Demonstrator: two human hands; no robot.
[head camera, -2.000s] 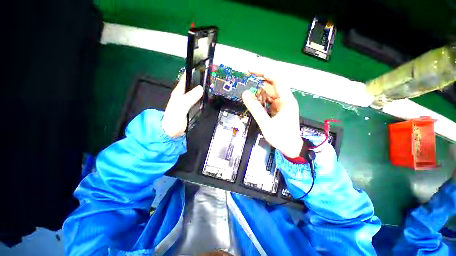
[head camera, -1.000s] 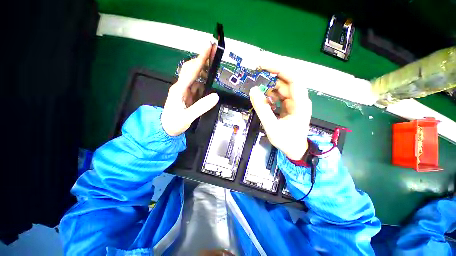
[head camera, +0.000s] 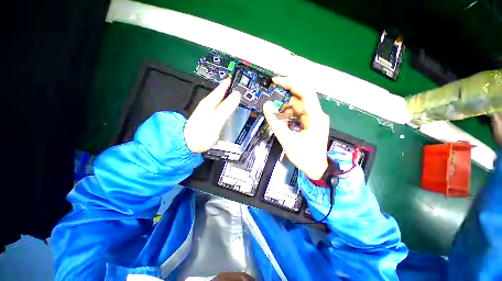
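A phone housing (head camera: 234, 129) is held over the black component tray (head camera: 165, 86), its silvery open inside facing up. My left hand (head camera: 212, 118) grips its left side. My right hand (head camera: 303, 123) holds a blue main circuit board (head camera: 257, 92) between thumb and fingers, at the housing's top end. Whether the board is seated cannot be told. My right fingers may also touch the housing's edge. More open phone housings (head camera: 246, 170) lie in the tray pockets below. A red wrist strap (head camera: 319, 181) with a black snap and cord is on my right wrist.
Loose circuit boards (head camera: 212, 65) lie beyond the tray, by the white strip (head camera: 181, 26). A phone unit (head camera: 388, 54) lies on the far green strip. A yellowish wrapped post (head camera: 462, 97) and a red parts bin (head camera: 447, 169) are at right, beside another person's blue sleeve (head camera: 481, 230).
The phone housing has turned from edge-on to lying open side up, under the board. My right hand has moved slightly left with the board. The far phone unit has shifted right in view.
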